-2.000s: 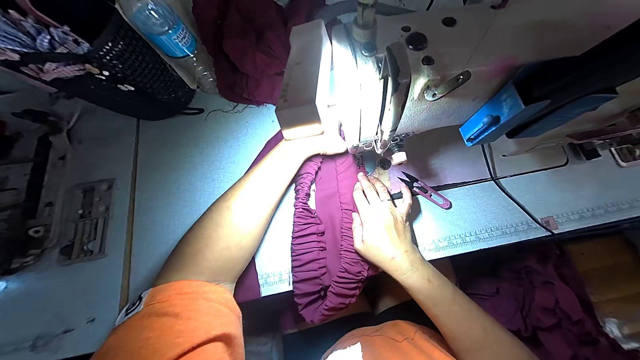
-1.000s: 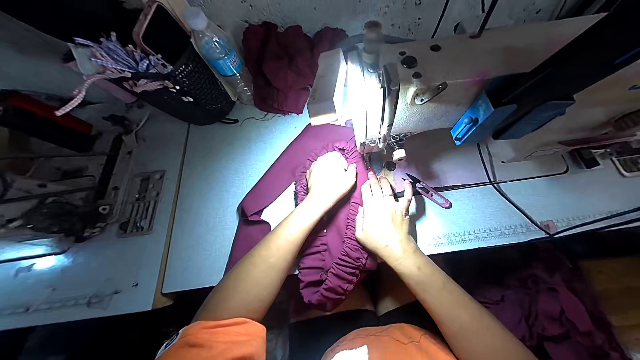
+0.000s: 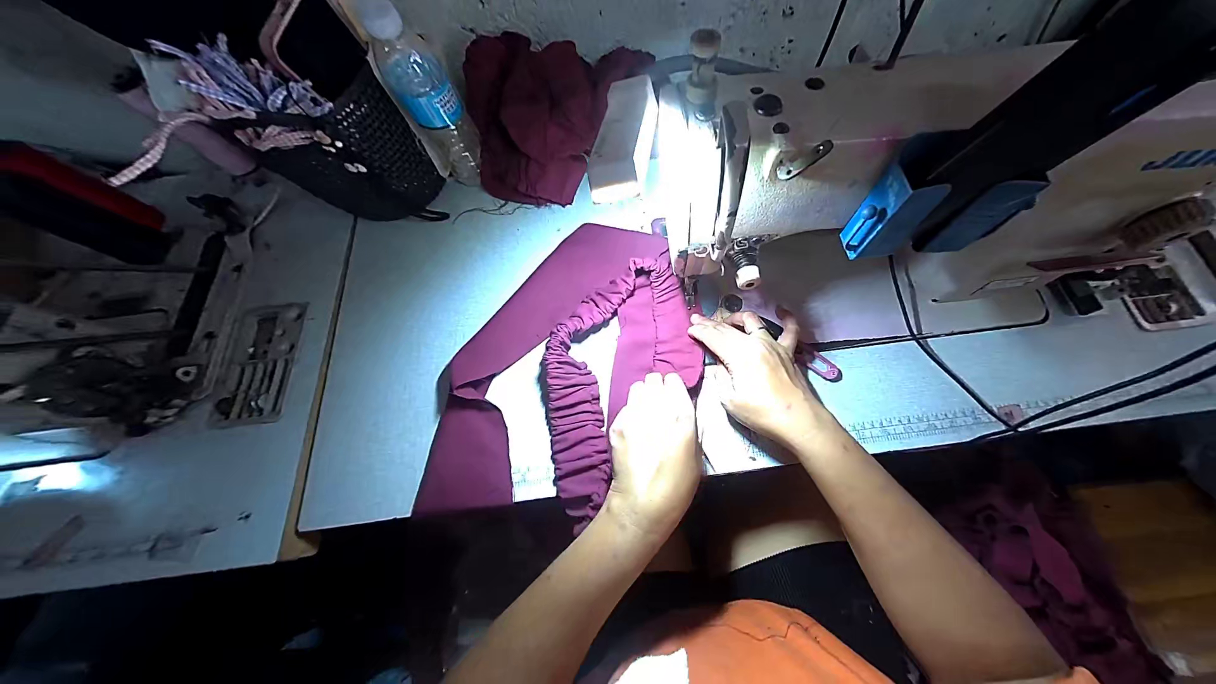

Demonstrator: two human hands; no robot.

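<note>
Maroon fabric [image 3: 551, 275], partly a flat strip and partly a gathered, ruffled band [image 3: 577, 427], lies on the sewing machine table. Its right edge runs under the needle area of the industrial sewing machine [image 3: 698, 256]. My left hand [image 3: 655, 446] is closed on the fabric near the table's front edge. My right hand [image 3: 755, 375] rests beside the fabric's right edge, just in front of the presser foot, fingertips at the cloth. Thread snips with a pink handle [image 3: 819, 363] lie partly hidden behind my right hand.
A plastic bottle [image 3: 432, 100], a black basket [image 3: 380, 142] with cloth ties and a bunched maroon cloth [image 3: 532, 114] stand at the back left. Another machine [image 3: 114, 370] is at far left. Black cables [image 3: 959, 380] cross the table at right. More maroon cloth [image 3: 1035, 551] lies below.
My left hand has come from beside the machine head to the front part of the fabric. The gathered band has shifted and spread to the left. My right hand has stayed near the needle.
</note>
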